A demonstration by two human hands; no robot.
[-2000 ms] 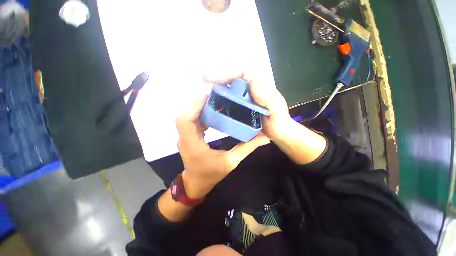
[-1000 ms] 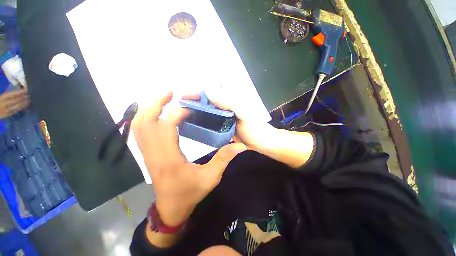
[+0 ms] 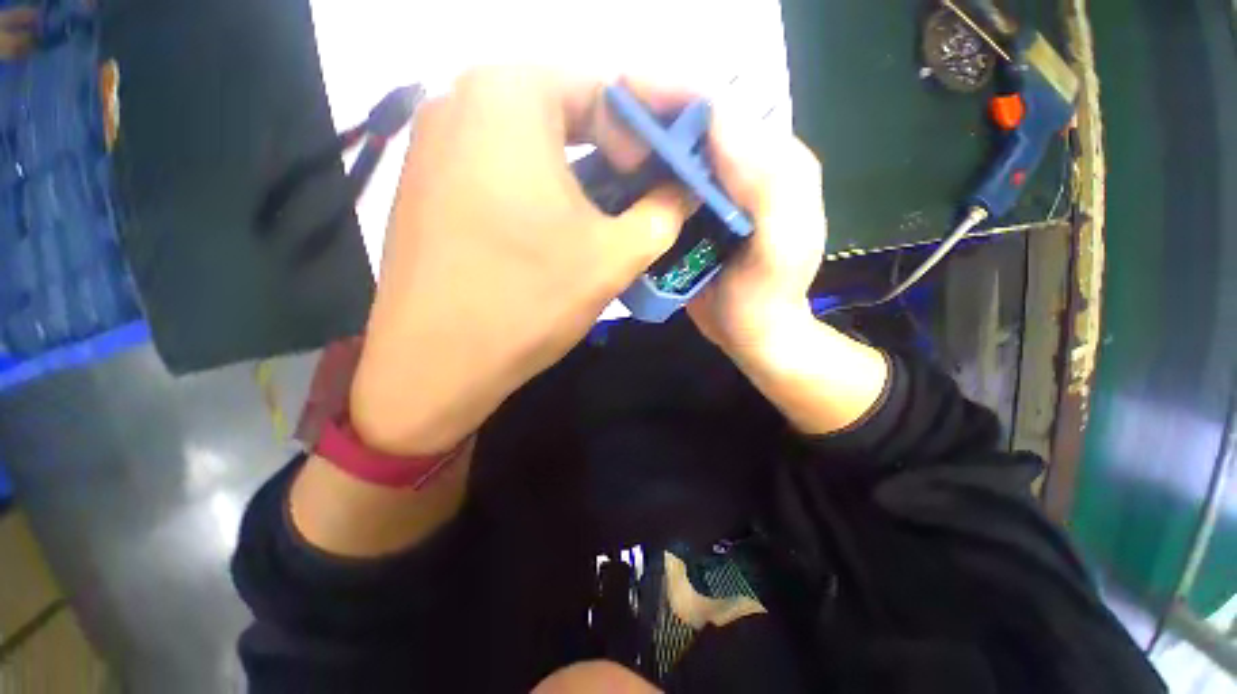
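Observation:
My left hand (image 3: 502, 244), with a red band at the wrist, reaches over a blue housing base (image 3: 661, 304), its thumb and fingers at the opening. A green circuit board (image 3: 688, 267) shows inside the base. A blue housing cover (image 3: 682, 156) stands tilted above the opening, apart from the base at this side. My right hand (image 3: 773, 224) holds the cover and base from the right. The left part of the base is hidden behind my left hand. I cannot tell what my left fingers pinch inside.
White paper (image 3: 366, 54) lies under the hands on the dark green bench (image 3: 177, 203). Black-handled cutters (image 3: 387, 119) lie at the paper's left edge. A blue soldering tool (image 3: 1027, 136) and a small dish (image 3: 958, 52) are at the upper right. A blue crate (image 3: 82, 355) is far left.
My left hand has moved over the unit and its fingers now reach to the opening. The cover is tilted more steeply. The whole view has shifted, with the round dish on the paper out of view.

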